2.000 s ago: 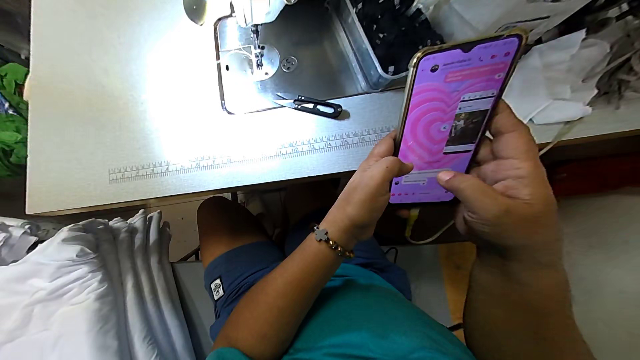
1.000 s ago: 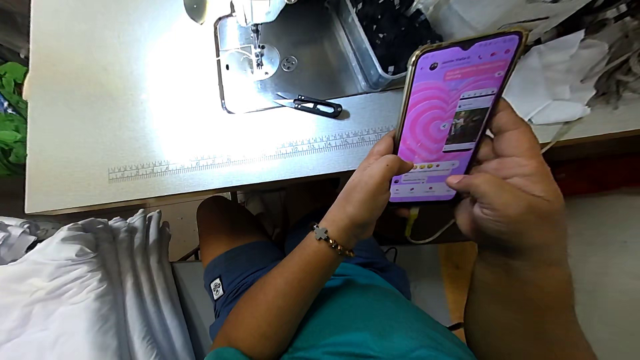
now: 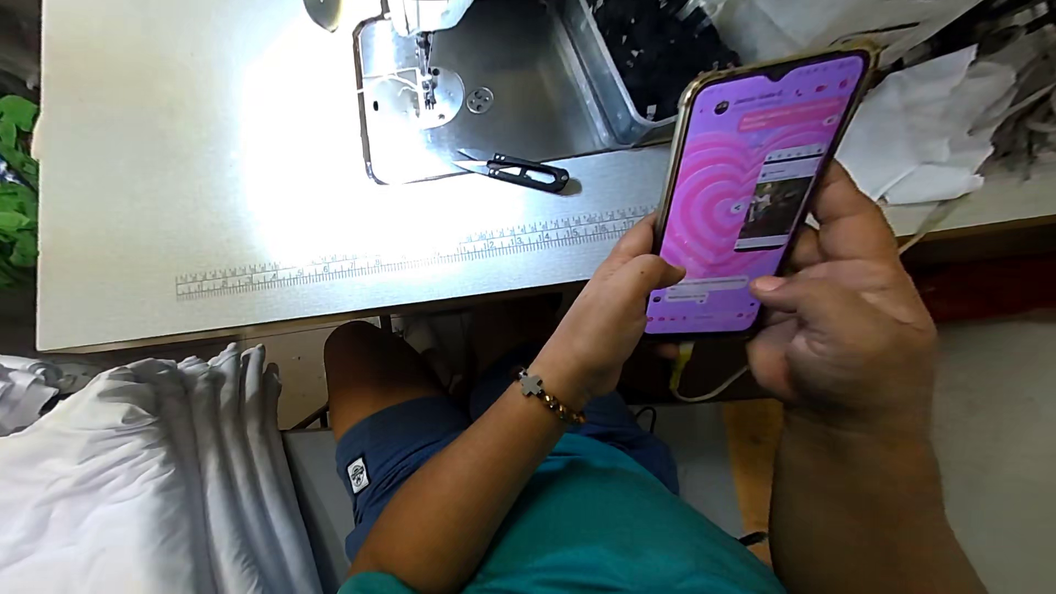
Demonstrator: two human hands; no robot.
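Observation:
A smartphone (image 3: pixel 718 239) in a clear case with a gold-toned edge is held upright above the table's front edge, its lit screen showing a pink and purple chat. My left hand (image 3: pixel 610 313), with a beaded cross bracelet at the wrist, grips its lower left side, thumb over the screen edge. Around the lower right side is my right hand (image 3: pixel 850 322), thumb tip at the screen's lower right. A cable (image 3: pixel 714 392) hangs at the phone's bottom. Left of the phone, black-handled thread snips (image 3: pixel 528 172) lie by the sewing machine's (image 3: pixel 426 82) metal bed.
A printed ruler scale (image 3: pixel 371 262) runs along the table's front. A grey bin (image 3: pixel 615 99) of dark scraps stands behind the phone, with white fabric pieces (image 3: pixel 916 132) to its right. Folded white cloth (image 3: pixel 99 487) is piled at lower left. Green fabric (image 3: pixel 16 198) shows at far left.
A row of small icons and a menu at the bottom of the phone screen, seen one second ago, are gone. My right thumb has shifted slightly near the screen's edge; both hands keep their hold.

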